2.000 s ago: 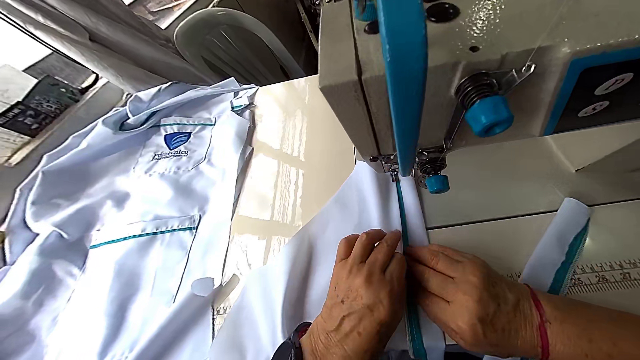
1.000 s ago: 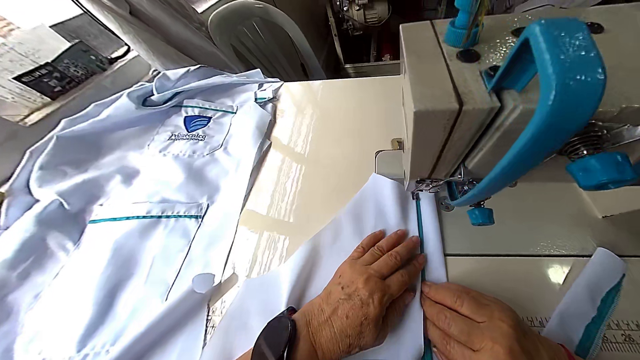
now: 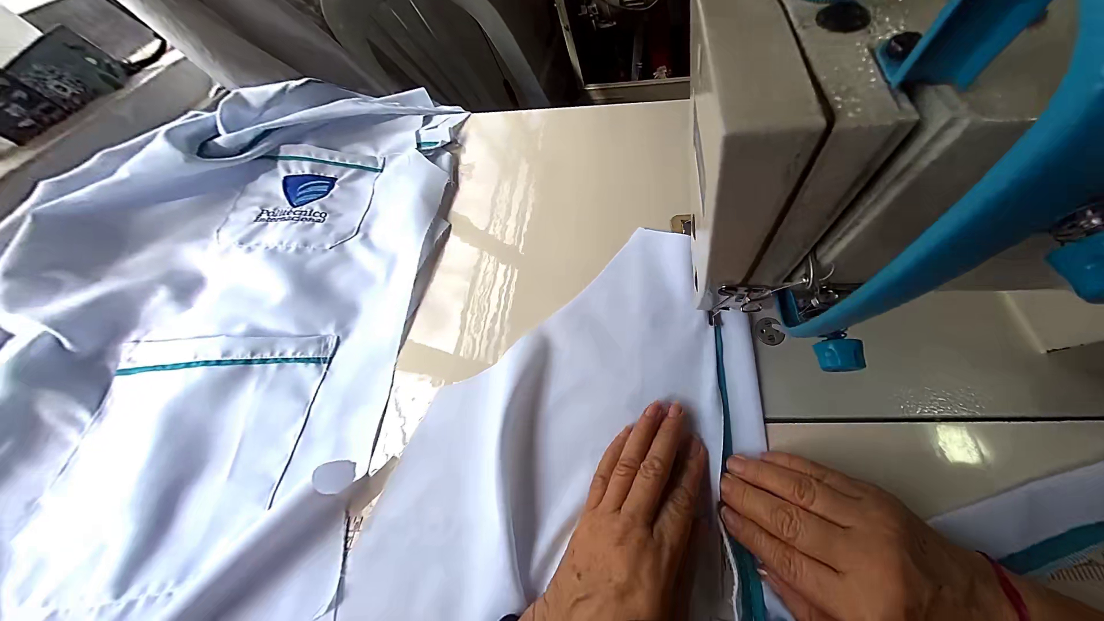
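Note:
A white fabric panel (image 3: 595, 345) lies under the presser foot (image 3: 715, 317) of a sewing machine (image 3: 759, 155). A teal piping strip (image 3: 723, 388) runs down its right side, with a white band of cloth to the right of it. Flat on the panel, just left of the piping, rests my left hand (image 3: 638, 509), fingers extended. My right hand (image 3: 811, 526) lies on the white band and the piping's edge, fingertips near the left hand's. Whether its hidden thumb pinches cloth cannot be told.
A white garment (image 3: 216, 285) with teal-trimmed pockets and an embroidered emblem spreads over the left of the glossy table (image 3: 552, 172). Another white piece with a teal strip (image 3: 1035, 517) lies at the lower right. Behind the table stands a plastic chair (image 3: 431, 43). A blue guard (image 3: 975, 207) curves beside the needle area.
The view has shifted and come closer to the work. Both hands remain on the cloth beside the piping; the left hand, curled two seconds ago, now lies flatter with its fingers extended.

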